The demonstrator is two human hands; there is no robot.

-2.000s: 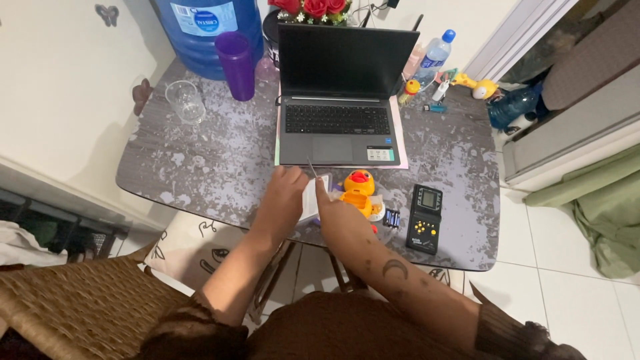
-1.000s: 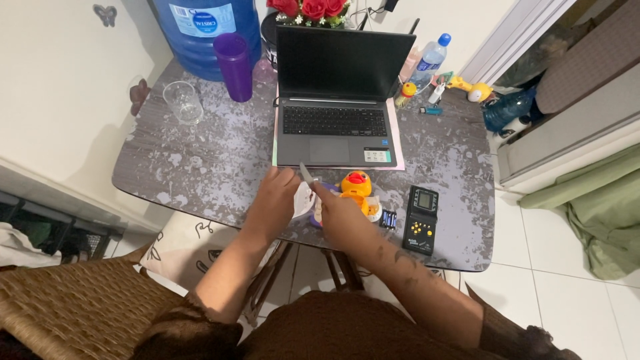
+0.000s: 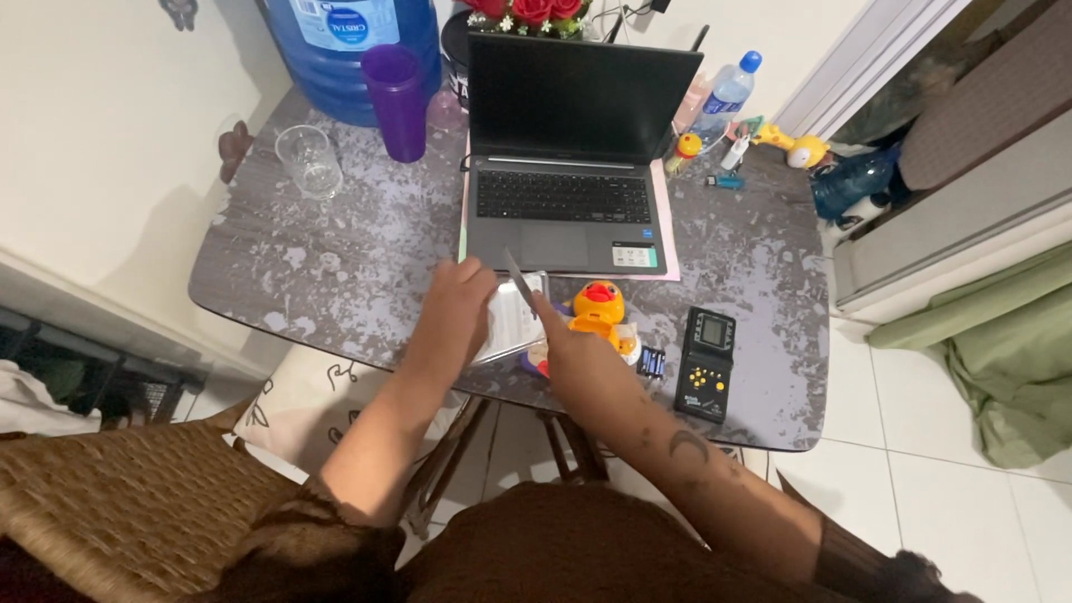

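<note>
My left hand (image 3: 456, 314) grips the left side of a clear plastic blister pack (image 3: 512, 316) with white inside, held near the table's front edge. In my right hand (image 3: 582, 356) is a knife (image 3: 521, 280); its blade points up and left across the pack's upper right part, and its handle is hidden in my fist. Just right of the pack, partly behind my right hand, sits an orange toy duck (image 3: 600, 303) with a red beak. Several small batteries (image 3: 651, 363) lie beside it. Further right is a black handheld game console (image 3: 706, 364).
An open laptop (image 3: 565, 209) stands behind my hands on coloured sheets. To the left are a clear glass (image 3: 311, 163), a purple cup (image 3: 395, 105) and a blue water jug (image 3: 356, 59). A plastic bottle (image 3: 727, 96) and a giraffe toy (image 3: 796, 146) stand at the back right.
The pack is turned so that more of its face shows between my hands. The knife blade now lies over it; a second ago it pointed beside the pack toward my left fingers.
</note>
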